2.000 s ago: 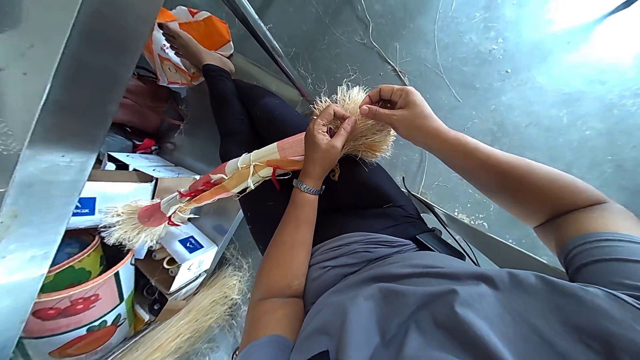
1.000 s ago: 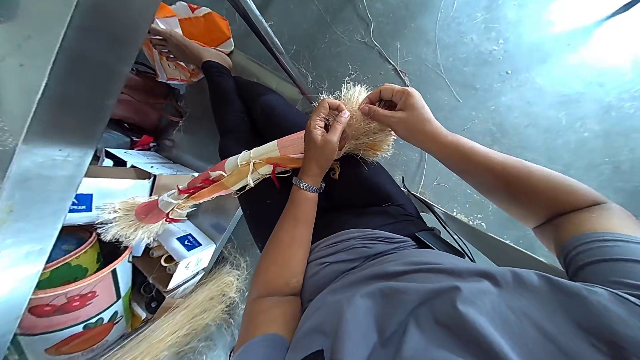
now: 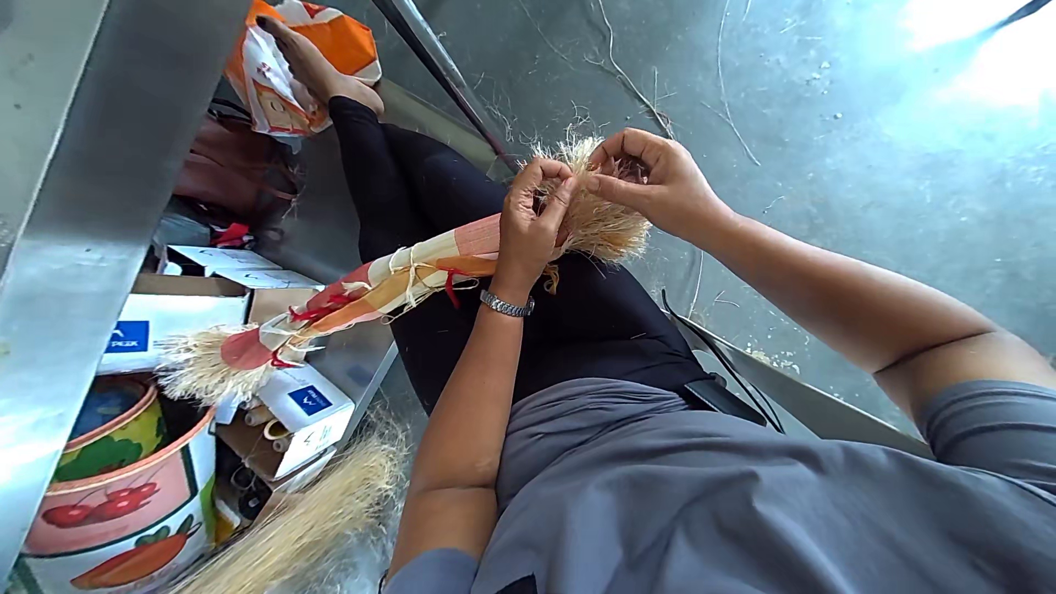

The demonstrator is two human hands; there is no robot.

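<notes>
A long roll of red, cream and orange woven fabric point(image 3: 437, 256) with frayed straw-coloured fibre ends lies across my lap, bound with thin ties. My left hand point(image 3: 536, 214), wearing a metal-band watch, pinches fibres with thumb and index finger at the near tuft point(image 3: 615, 227). Facing it, my right hand point(image 3: 656, 177) pinches strands at the same tuft, its fingertips close to the left ones. The roll's other fringed end point(image 3: 202, 363) extends over the boxes at the left. The exact strands between my fingertips are too fine to make out.
A metal beam point(image 3: 107, 206) runs down the left side. Below the roll are white cardboard boxes point(image 3: 309, 404), a fruit-patterned bucket point(image 3: 124, 511) and a bundle of loose fibre point(image 3: 305, 511). An orange and white bag point(image 3: 346, 41) is by my foot. Twigs point(image 3: 619, 66) lie on the floor.
</notes>
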